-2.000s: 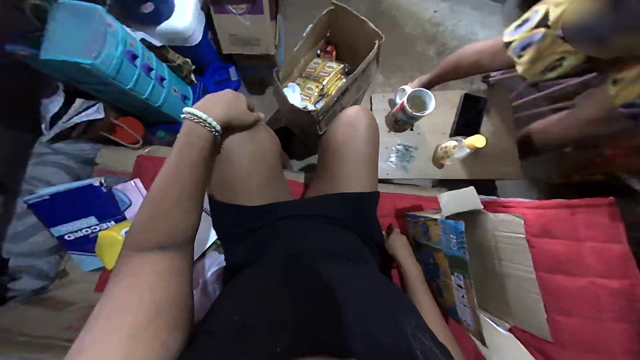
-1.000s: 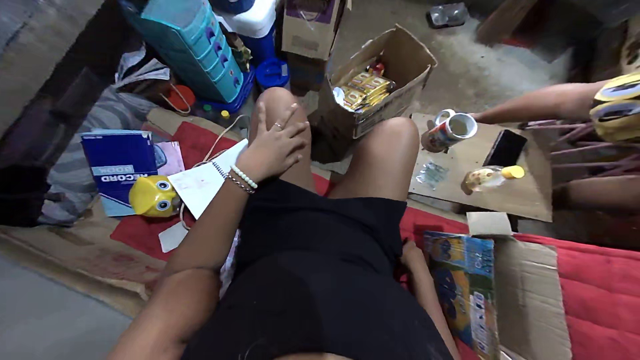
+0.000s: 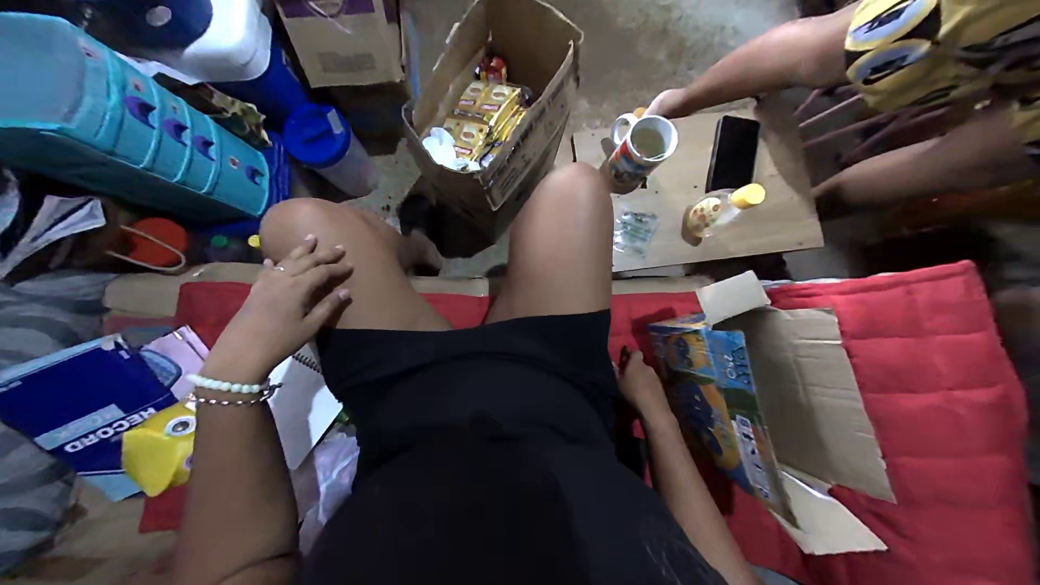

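My left hand (image 3: 288,296) rests on my left thigh, fingers spread and nothing in it, with a beaded bracelet and a chain at the wrist. Under that forearm lie a spiral notebook (image 3: 305,406), a yellow toy with round eyes (image 3: 158,451) and a blue record book (image 3: 89,406). My right hand (image 3: 638,378) is down on the red mat (image 3: 918,366) beside my hip; its fingers are partly hidden, so what it may hold does not show. Just right of it stands an opened printed cardboard box (image 3: 715,398).
Beyond my knees, a cardboard box (image 3: 532,138) holds yellow packets (image 3: 487,114). On a low wooden table (image 3: 780,223) are a phone (image 3: 733,153), a yellow-capped bottle (image 3: 719,213) and a printed mug (image 3: 642,150), with another person's hand (image 3: 670,103) at it. Turquoise drawers (image 3: 154,122) stand left.
My left hand has moved from my knee back onto my thigh. My right hand stays beside my hip. The view has shifted somewhat.
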